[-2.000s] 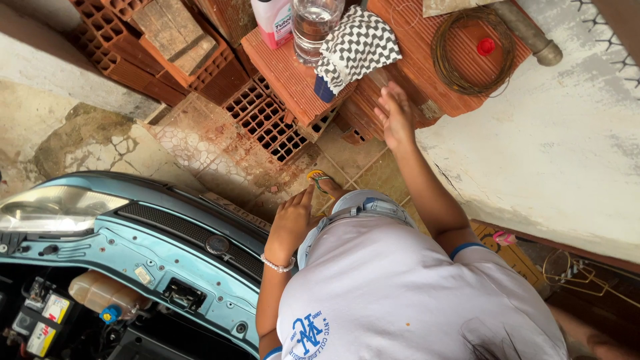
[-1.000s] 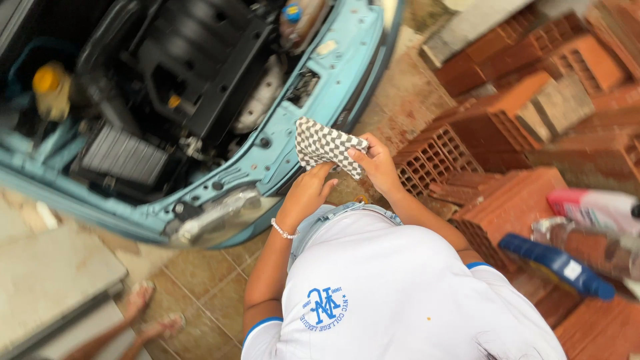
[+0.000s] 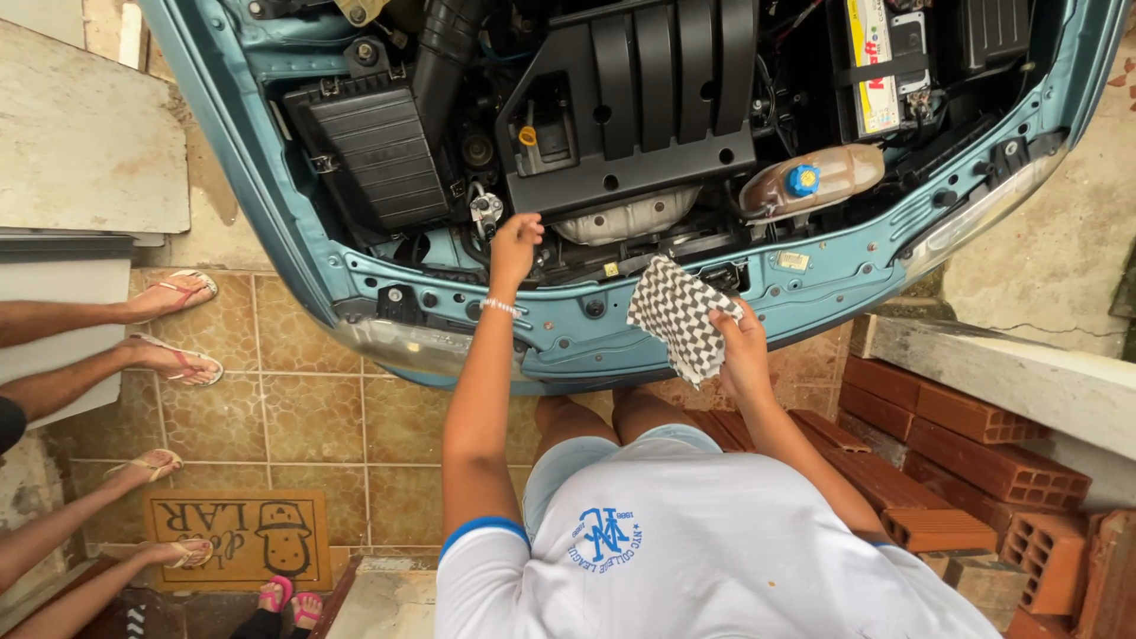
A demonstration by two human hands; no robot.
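Observation:
My right hand (image 3: 744, 342) grips one edge of a black-and-white checkered cloth (image 3: 679, 318), which hangs over the car's light-blue front panel (image 3: 568, 333). Over the front of the engine bay is my left hand (image 3: 516, 244), empty, with its fingers partly bent. Beyond it lie the black engine cover (image 3: 643, 98) and a yellow dipstick handle (image 3: 527, 136). The black air filter housing (image 3: 373, 151) sits to the left. To the right are the coolant reservoir (image 3: 821, 184) with its blue cap (image 3: 802, 180) and the car battery (image 3: 874, 71).
Hollow clay bricks (image 3: 994, 461) are stacked at the lower right beside a pale beam (image 3: 1003, 368). Several other people's feet in sandals (image 3: 182, 293) stand on the tiled floor at the left, near a doormat (image 3: 240, 540). A pale slab (image 3: 89, 133) lies at the upper left.
The cloth lay on the bricks two seconds ago and was near both hands one second ago; now my right hand holds it. My left hand has moved over the engine bay. The view has turned toward the car.

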